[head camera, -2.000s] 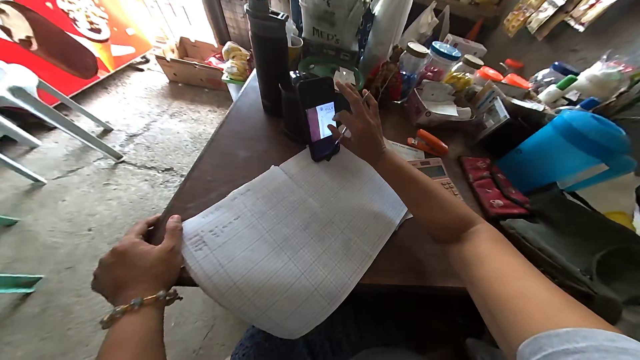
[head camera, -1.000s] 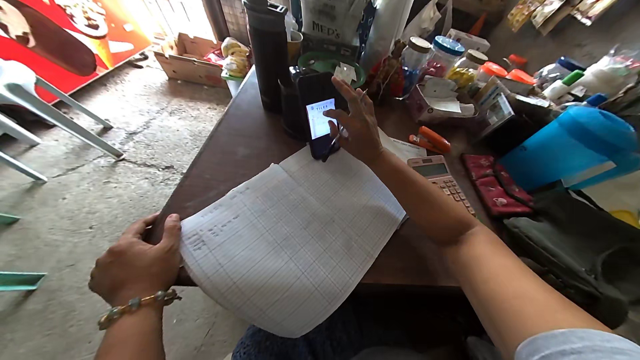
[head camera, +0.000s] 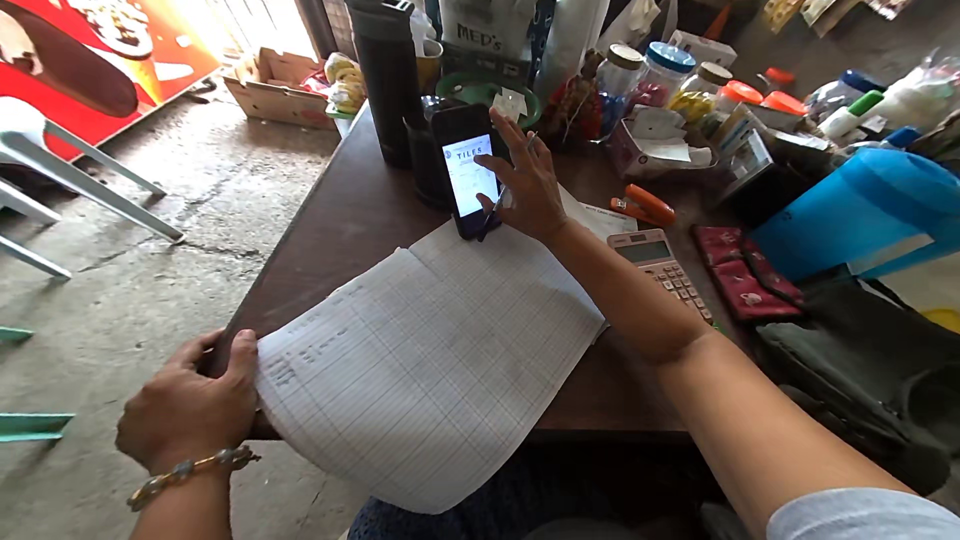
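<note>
A smartphone (head camera: 471, 176) with a lit screen stands upright at the top edge of an open ruled ledger (head camera: 442, 337). My right hand (head camera: 525, 180) is in front of the phone, thumb and a finger at its screen, with a dark pen (head camera: 495, 212) held among the fingers. The ledger's pages bear handwriting at the left, and its near edge hangs past the table edge. My left hand (head camera: 195, 401), with a beaded bracelet (head camera: 187, 471) at the wrist, grips the table's left corner beside the ledger. A pink calculator (head camera: 658, 270) lies partly behind my right forearm.
Behind the phone stand a black tumbler (head camera: 386, 82) and a green basket (head camera: 487, 94). An orange stapler (head camera: 645, 206), a red patterned pouch (head camera: 746, 274), lidded jars (head camera: 660, 71), a blue container (head camera: 862, 210) and a dark bag (head camera: 862, 375) crowd the right. A plastic chair (head camera: 90, 180) stands left.
The picture on the phone's screen has changed. The fingers of my right hand have shifted a little at the screen, and more of the calculator shows than two seconds ago. My left hand has stayed put.
</note>
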